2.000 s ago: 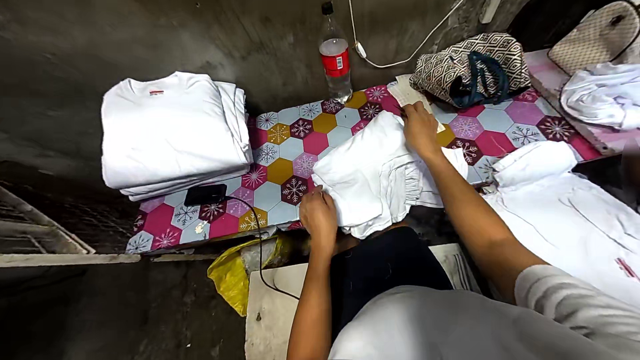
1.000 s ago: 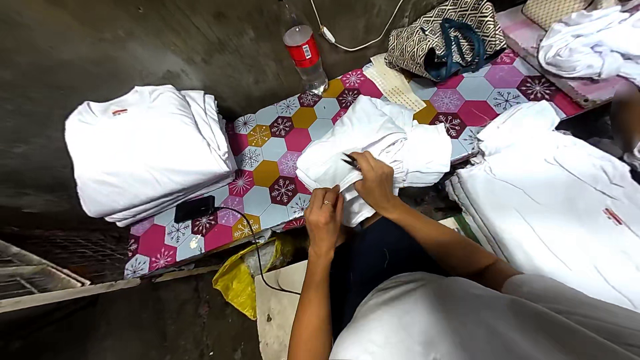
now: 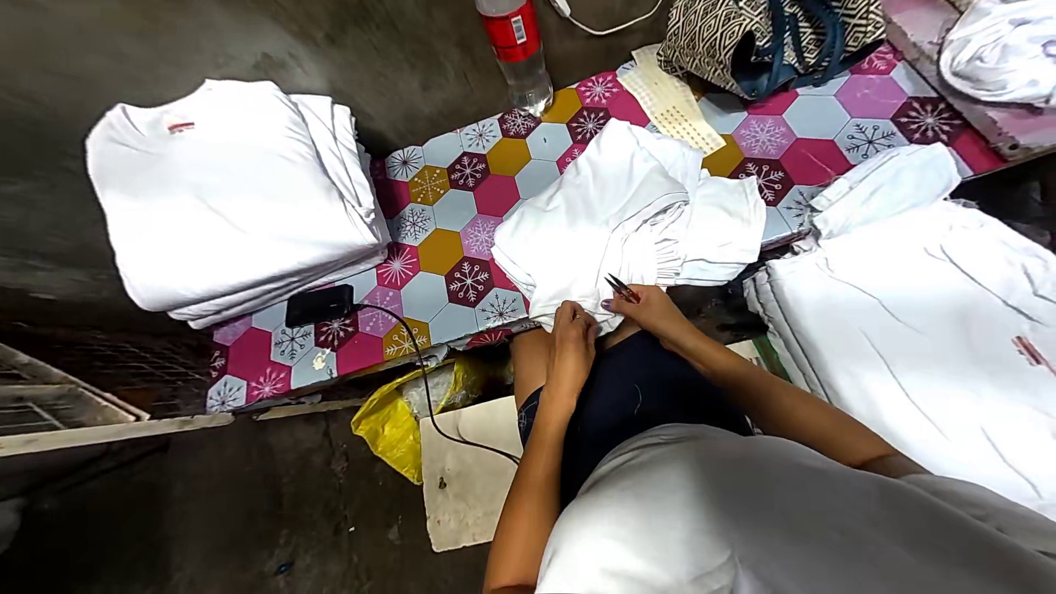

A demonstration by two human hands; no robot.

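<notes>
My left hand (image 3: 572, 340) pinches the near edge of a white garment (image 3: 590, 210), which lies loosely bunched on the patterned table cover at my lap. Just to its right, my right hand (image 3: 648, 312) holds a small pair of dark-tipped thread snips (image 3: 621, 288), their points directed up and left over the cloth. The fingers of both hands are close together at the hem. A stack of folded white shirts (image 3: 231, 198) lies to the left, and another pile of white shirts (image 3: 924, 322) is at the right.
A black device (image 3: 320, 306) with a cable lies by the left stack. Behind the garment are a plastic bottle (image 3: 518, 58), a perforated cream strip (image 3: 672, 99) and a patterned bag (image 3: 742, 41). A yellow plastic bag (image 3: 392, 425) is below the table edge (image 3: 462, 334).
My right hand has come from the cream strip at the back to the garment's near edge, and the snips now show in it. My left hand has stayed at the cloth.
</notes>
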